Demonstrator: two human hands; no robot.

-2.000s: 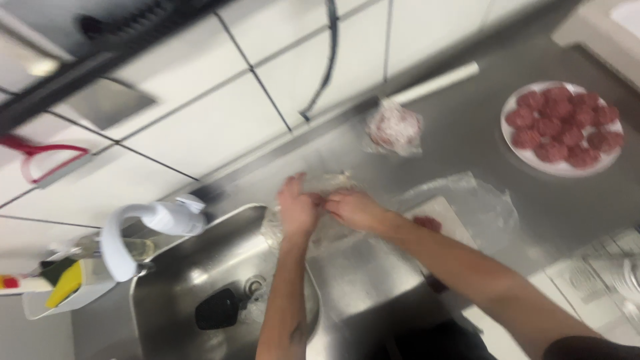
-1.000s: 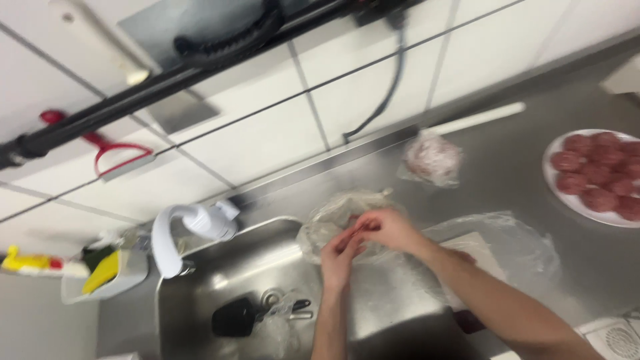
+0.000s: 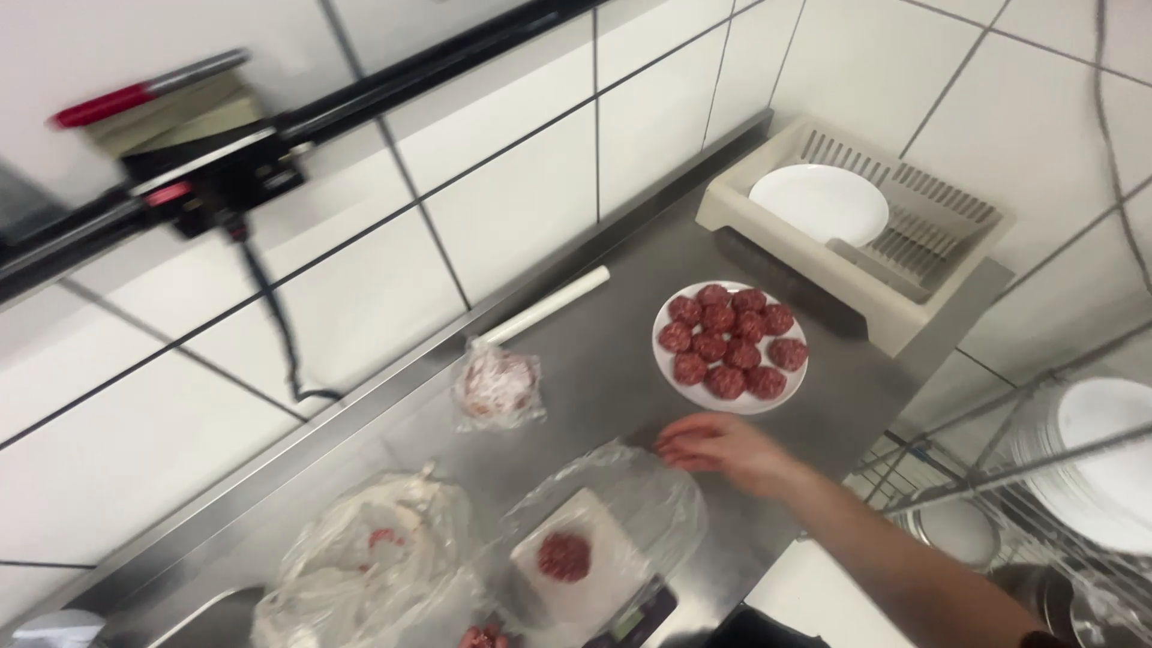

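My right hand hovers palm down with fingers slightly bent, between the plate of raw meatballs and a clear plastic sheet; nothing shows in it. Bits of meat show at the bottom edge, where only the fingertips of my left hand may be visible. A lump of ground meat rests on white square paper on a digital kitchen scale. Left of it is an opened plastic bag with meat scraps inside. A wrapped packet of meat lies farther back.
A beige dish rack holding a white plate stands at the back right. A white rod lies by the tiled wall. Stacked plates sit in a wire rack at right. The sink edge is lower left.
My hands were together at the plastic bag; now they are apart, with my right hand moved right, near the plate of meatballs. The view has swung to the right.
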